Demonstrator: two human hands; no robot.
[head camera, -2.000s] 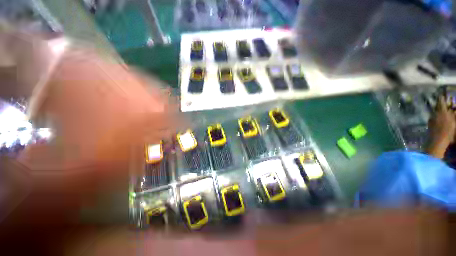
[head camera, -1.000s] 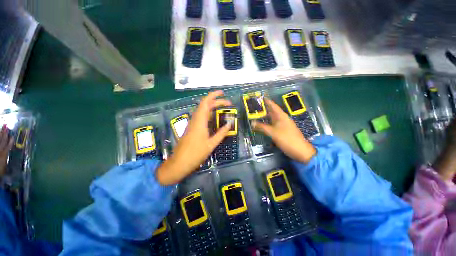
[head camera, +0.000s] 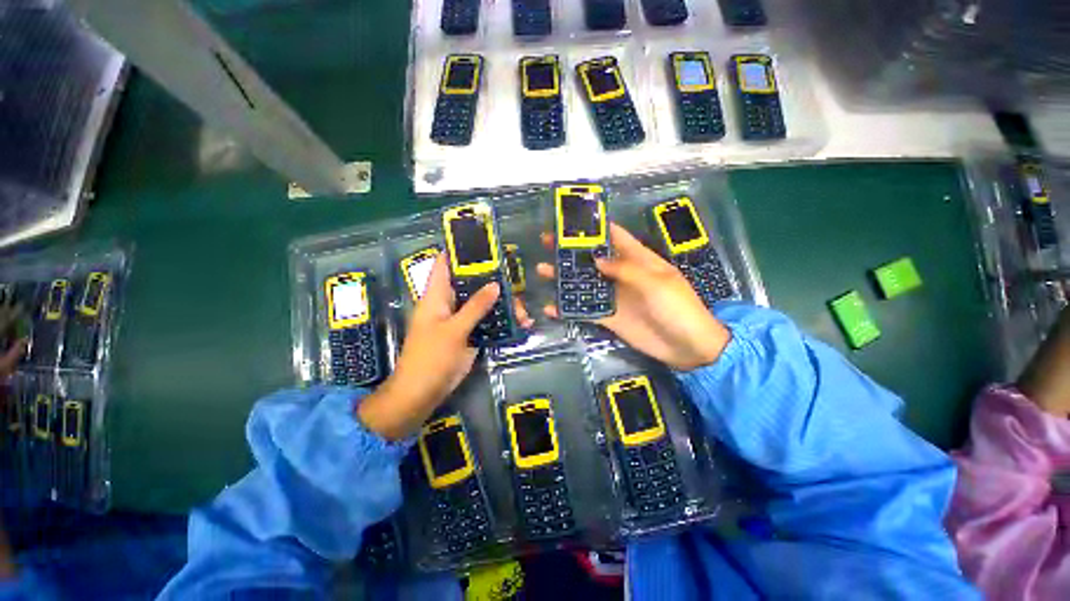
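My left hand (head camera: 440, 340) holds a keypad phone (head camera: 474, 241) upright, with the thumb on its keypad. My right hand (head camera: 657, 299) holds another keypad phone (head camera: 581, 217) beside it, the thumb near its keys. Both phones have yellow frames and dark screens, and are above a clear plastic tray (head camera: 307, 252). More yellow-framed phones lie in the tray pockets in two rows. A phone at the back left (head camera: 349, 299) has a lit white screen. Another lit phone is partly hidden behind my left hand.
A white raised shelf (head camera: 868, 135) beyond bears more phones in a tray. Two green pieces (head camera: 854, 318) lie on the green mat at right. A grey metal upright (head camera: 223, 88) stands at the back left. Neighbours' trays are at both edges, with a pink sleeve (head camera: 1015, 487) at right.
Both hands have lifted a phone out of the tray's back row. A second ago they were reaching over those phones. The hands are now slightly lower in view.
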